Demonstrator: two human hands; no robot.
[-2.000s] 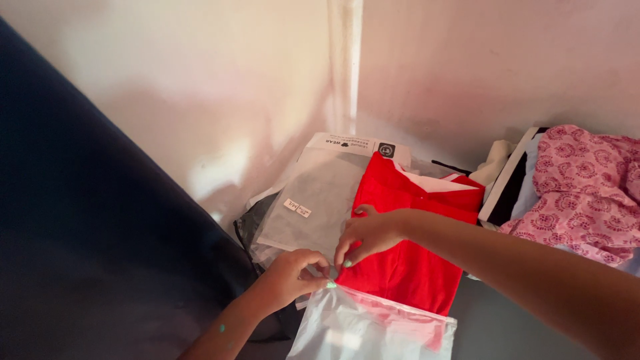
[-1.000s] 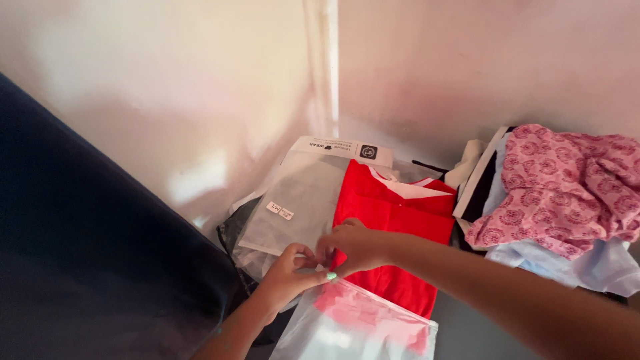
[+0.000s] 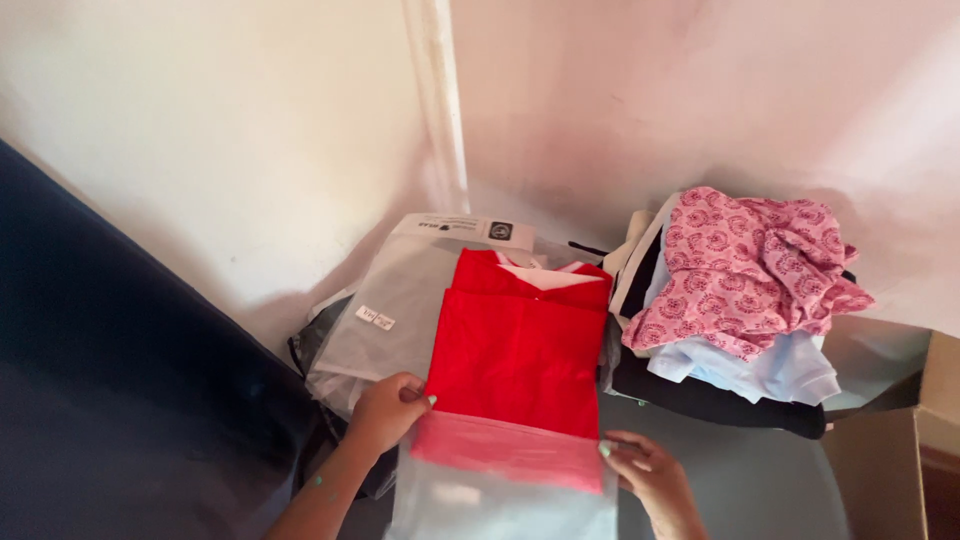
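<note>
A folded red garment with a white-trimmed neckline lies with its lower end inside a translucent plastic bag. My left hand pinches the left edge where the bag's mouth meets the garment. At the right edge of the bag's mouth is my right hand, thumb and fingers closed on that edge. Beneath and to the left of the garment lie flat plastic packages bearing labels and writing.
Right of the garment stands a pile of clothes topped by a pink patterned cloth, with a light blue garment below it. An open cardboard box is at the far right. Dark fabric fills the left side; walls meet behind.
My right hand has moved from beside my left hand, over the garment, to the bag's right edge. More of the red garment's front shows now. The view has shifted, bringing the cardboard box into sight.
</note>
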